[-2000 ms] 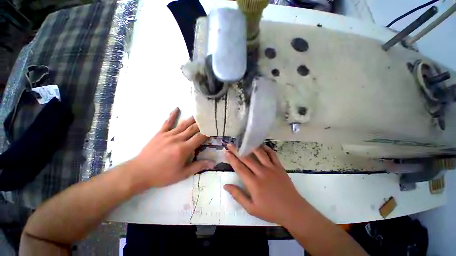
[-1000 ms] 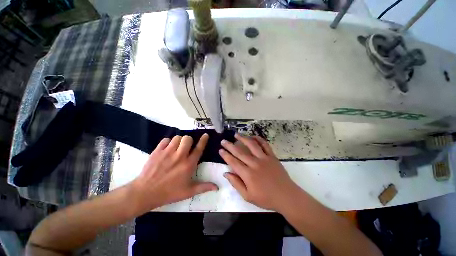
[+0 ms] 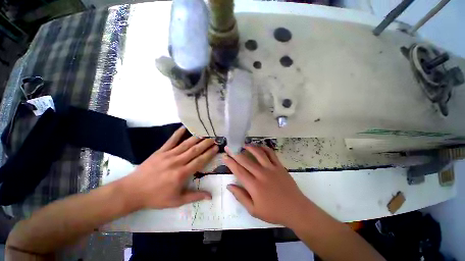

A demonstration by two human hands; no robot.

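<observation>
A long dark fabric strip [image 3: 102, 133] runs from the plaid cloth at the left across the white table to the needle area [image 3: 220, 140], where hands and machine hide its end. My left hand [image 3: 176, 171] lies flat on the strip, left of the needle, thumb spread. My right hand [image 3: 262, 183] lies by the needle, fingertips under the pale guard [image 3: 238, 109]; what is under its fingers is mostly hidden. The cream sewing machine [image 3: 326, 86] stands over the work, with two dark threads running down to the needle area.
A white label [image 3: 42, 105] lies beside dark cloth on the plaid cloth [image 3: 61, 61]. A small brown piece [image 3: 396, 202] lies on the table [image 3: 326, 201] at the right. Dark cloth [image 3: 410, 237] is below the table's right edge.
Since the earliest frame, the strip has come to lie from the plaid cloth to the needle. Since one second ago, less of it shows beside the needle and my left fingers are nearer the guard. The view has shifted.
</observation>
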